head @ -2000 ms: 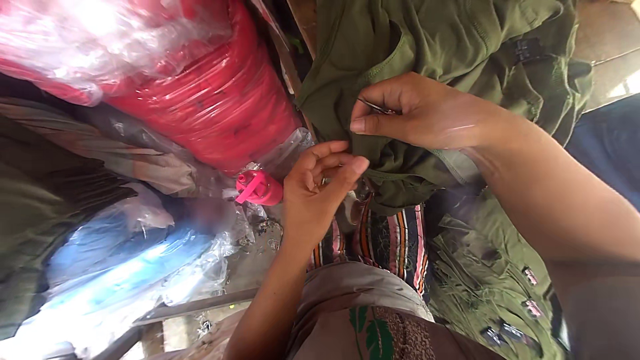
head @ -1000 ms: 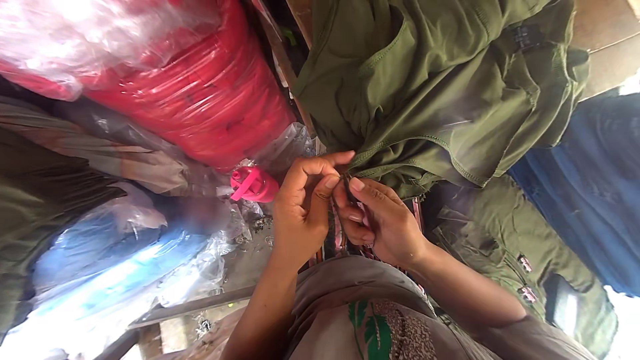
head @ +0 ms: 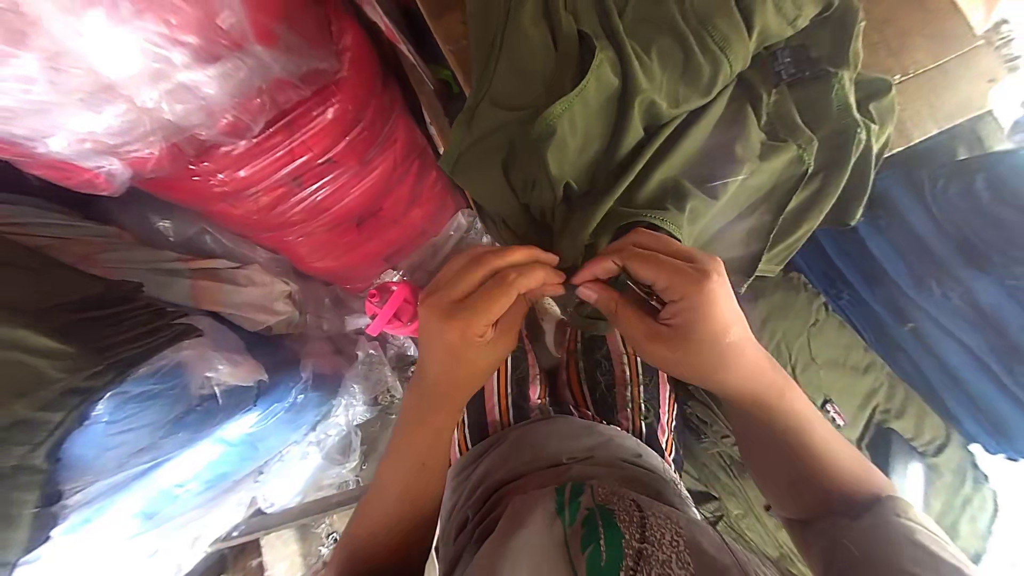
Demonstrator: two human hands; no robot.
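Observation:
An olive green garment (head: 640, 120) with stitched seams lies spread in front of me, its near edge reaching my fingers. My left hand (head: 488, 304) is at its near edge, fingers bent and their tips close together; whether they pinch anything is too small to tell. Touching or nearly touching it, my right hand (head: 680, 304) has thumb and forefinger together at the cloth's edge. A small metal tool (head: 645, 293), its kind unclear, is tucked within the curled fingers of that hand. Striped cloth (head: 592, 376) covers my lap below both hands.
Red goods in clear plastic (head: 320, 176) are stacked at the upper left. A pink bottle (head: 394, 308) stands beside my left hand. Plastic-wrapped blue goods (head: 200, 424) lie at the lower left. More olive garments (head: 848, 384) and blue fabric (head: 928, 272) lie on the right.
Two seconds ago my right hand was raised over the garment, apart from the left. It has come down beside the left hand, and both now work at the cloth's near edge.

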